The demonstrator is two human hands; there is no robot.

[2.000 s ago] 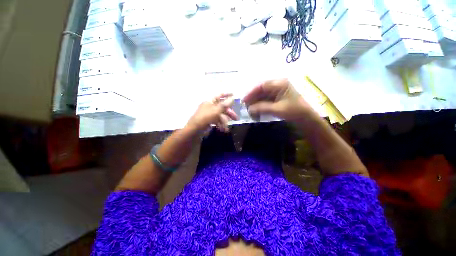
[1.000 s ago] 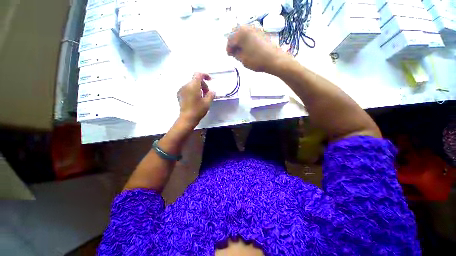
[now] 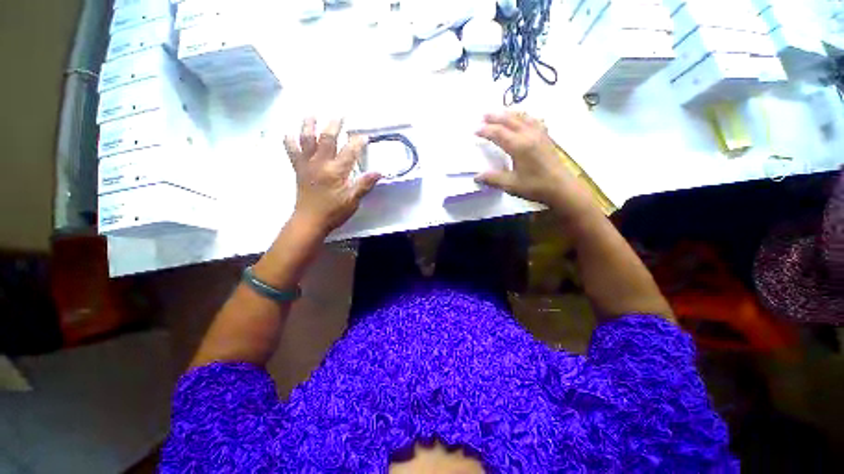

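A small white box (image 3: pixel 396 185) lies near the table's front edge with a black cable loop (image 3: pixel 413 151) on it. My left hand (image 3: pixel 326 174) is at the box's left side, fingers spread, thumb by its front left corner; whether it presses on the box is unclear. A second white box (image 3: pixel 463 178) lies to the right. My right hand (image 3: pixel 524 159) is at its right side, fingers apart, with thumb and fingertips at the box's edge. I cannot tell whether it grips the box.
Stacked white boxes stand at the left (image 3: pixel 148 190) and right (image 3: pixel 629 42). White devices (image 3: pixel 481 35) and tangled black cables (image 3: pixel 526 56) lie at the back. A yellow strip (image 3: pixel 585 178) is beside my right hand. A patterned item (image 3: pixel 800 264) shows at the right rim.
My right hand has come back from the devices at the back to the right box. My left hand has opened wider beside the left box. The whole view has shifted slightly.
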